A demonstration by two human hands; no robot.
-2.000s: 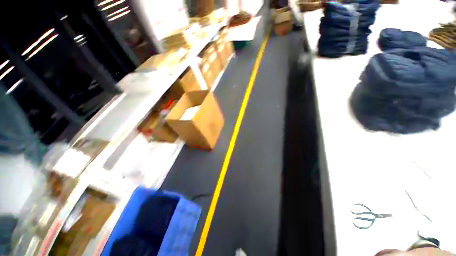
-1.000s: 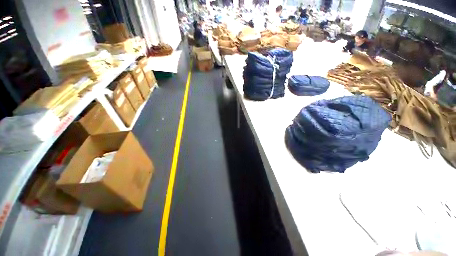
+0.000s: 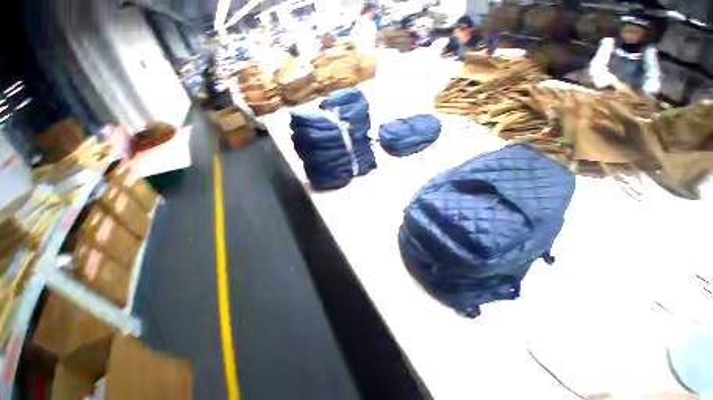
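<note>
A filled navy quilted backpack lies on the white table, diamond stitching on top, loops at its lower edge. No hand touches it. A navy bundle with a pale tie around it stands farther back. A small, flatter navy bag lies beside it. A skin-coloured sliver shows at the bottom edge, perhaps part of one of my hands. I cannot tell which hand it is, nor its fingers or anything held. A pale bluish thing is cut off at the right edge.
Brown bags are heaped on the far table side. A person is behind them. Thin dark cords lie on the near table. On the left are an aisle with a yellow line, shelves with cartons and an open carton.
The view has swung right from the aisle towards the table, so backpack, bundle and small bag appear farther left. The scissors, seen two seconds ago, are out of view. The skin-coloured sliver remains at the bottom edge.
</note>
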